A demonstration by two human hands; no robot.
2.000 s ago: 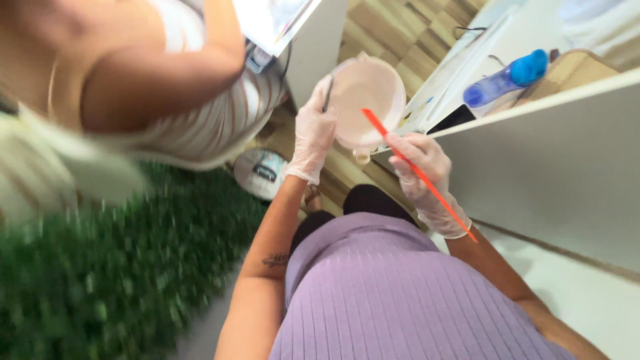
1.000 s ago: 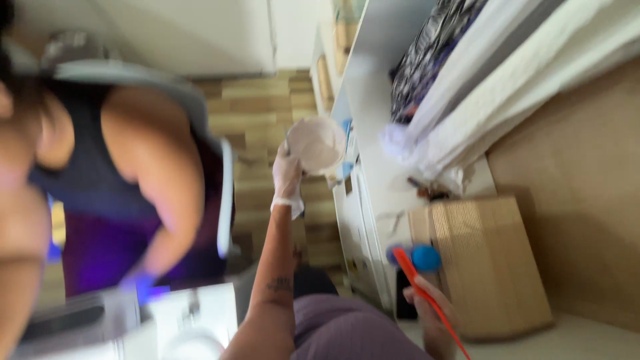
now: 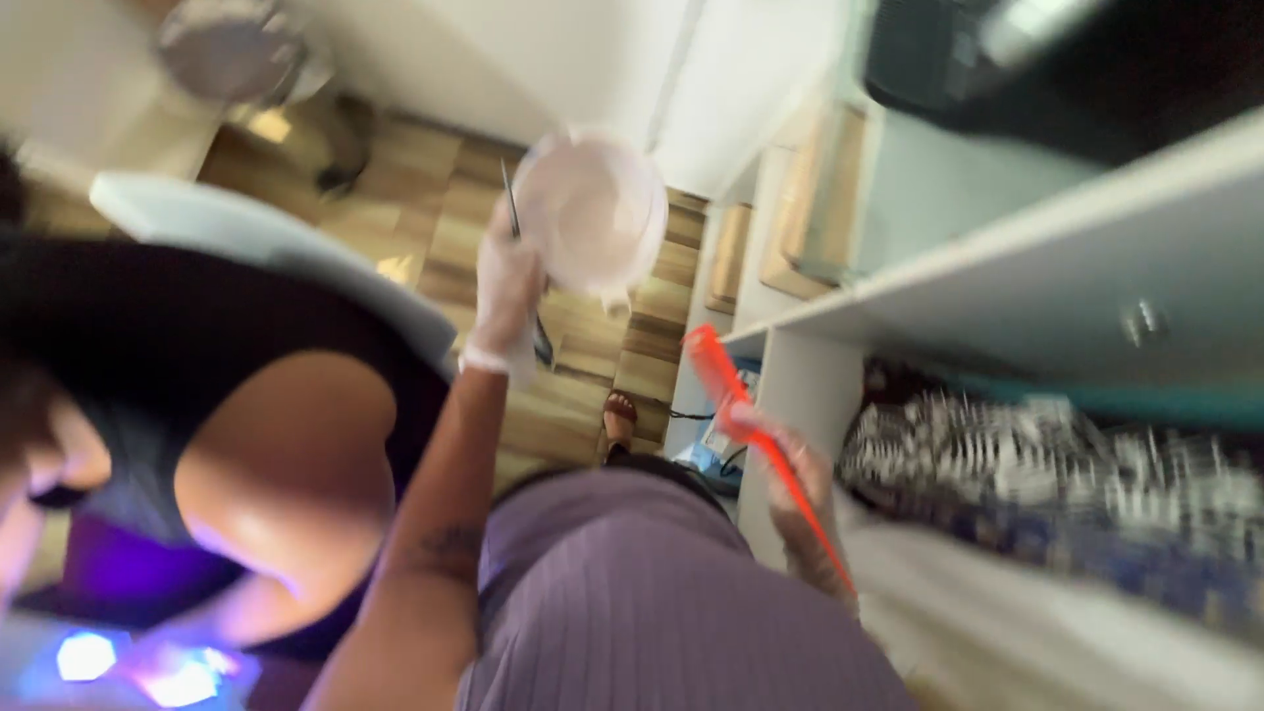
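Observation:
My left hand (image 3: 509, 286), in a thin translucent glove, grips the side of a pale plastic bowl (image 3: 592, 212). A thin dark pointed tool (image 3: 511, 197) sticks up from the same hand beside the bowl; blur hides what kind it is. Some pale stuff seems to coat the bowl's inside. To the right and lower down, my right hand (image 3: 795, 464), also gloved, is closed around a red tail comb (image 3: 719, 370). The comb's wide toothed end points up and left, its thin tail down and right. Bowl and comb are apart.
A person in a dark top (image 3: 286, 444) sits at the left on a pale chair (image 3: 267, 237), near bright violet light. White shelving (image 3: 805, 395) with patterned fabric (image 3: 1027, 454) stands close on the right. A sandaled foot (image 3: 620, 420) is on the wood-look floor (image 3: 632, 370).
The view has swung strongly across the room. The bowl stays in my left hand and the red comb in my right. The cardboard box and blue bottle seen earlier are out of view.

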